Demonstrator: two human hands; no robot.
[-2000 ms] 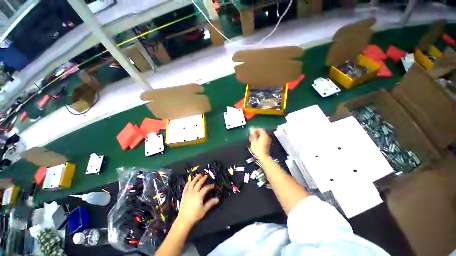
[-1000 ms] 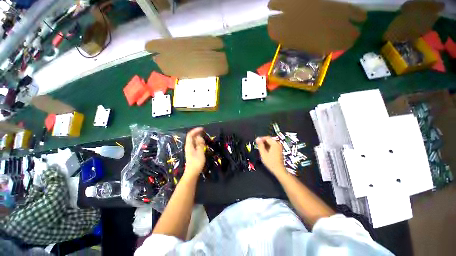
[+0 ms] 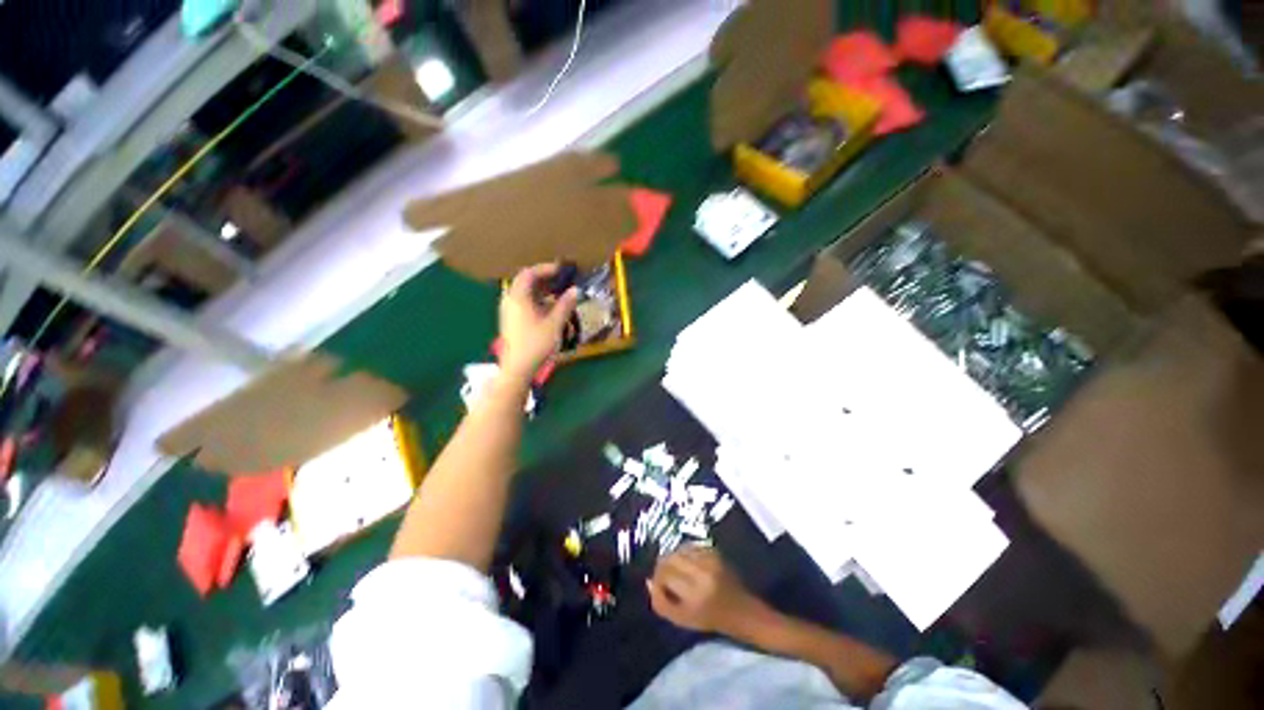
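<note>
My left hand (image 3: 531, 330) is over the near left side of an open yellow box (image 3: 627, 308) with shiny clutter inside. Its fingers and thumb close on a small dark bundle, which looks like a black AV cable (image 3: 557, 282). My right hand (image 3: 696, 591) rests with curled fingers at the near edge of the loose batteries (image 3: 668, 502); whether it holds anything is hidden. The dark cable heap (image 3: 562, 610) with red and yellow tips lies left of my right hand, partly behind my left sleeve.
Stacked white card inserts (image 3: 859, 444) lie right of the batteries. A large open battery carton (image 3: 970, 326) stands beyond them. On the green belt are a yellow box with a white insert (image 3: 351, 486), another yellow box (image 3: 807, 143), small white pieces (image 3: 733, 222) and red-orange squares (image 3: 211, 547).
The view has turned and tilted. My left hand has moved from the cable heap to the yellow box with the dark bundle. My right hand is now at the batteries' near edge.
</note>
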